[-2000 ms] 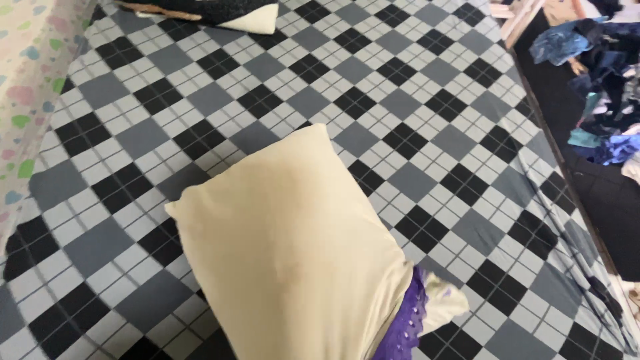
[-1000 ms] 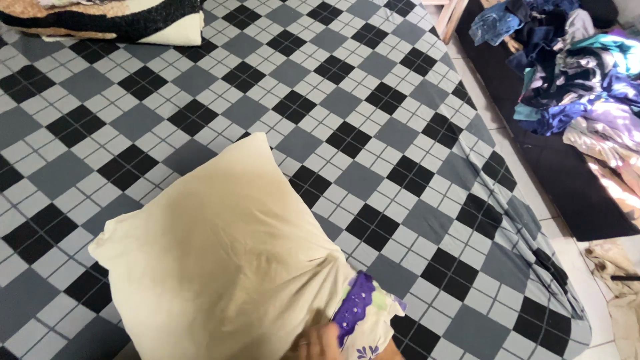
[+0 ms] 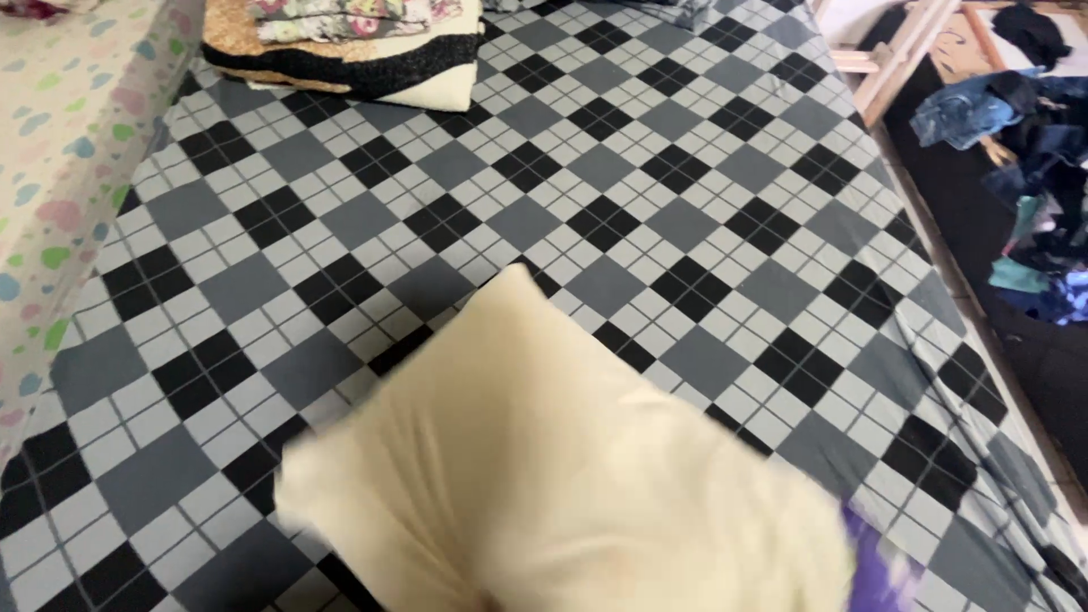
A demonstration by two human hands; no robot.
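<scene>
A cream pillow in a fabric case (image 3: 544, 459) fills the lower middle of the head view, tilted with one corner pointing away and blurred along its edges. Purple trim (image 3: 869, 557) shows at its lower right end. Beneath and around it spreads a bed sheet with a black, grey and white argyle pattern (image 3: 603, 223). Neither my left hand nor my right hand can be made out; the pillow and the lower frame edge cut off the near side.
Folded blankets (image 3: 408, 64), one with floral cloth on top, lie at the bed's far left. A heart-patterned cover (image 3: 64, 170) runs along the left side. Right of the bed are a wooden frame (image 3: 909, 59) and a heap of clothes (image 3: 1050, 170) on a dark surface.
A hand visible at the pillow's trimmed end one second ago is out of sight now. The pillow has changed its tilt and shape. The view has shifted.
</scene>
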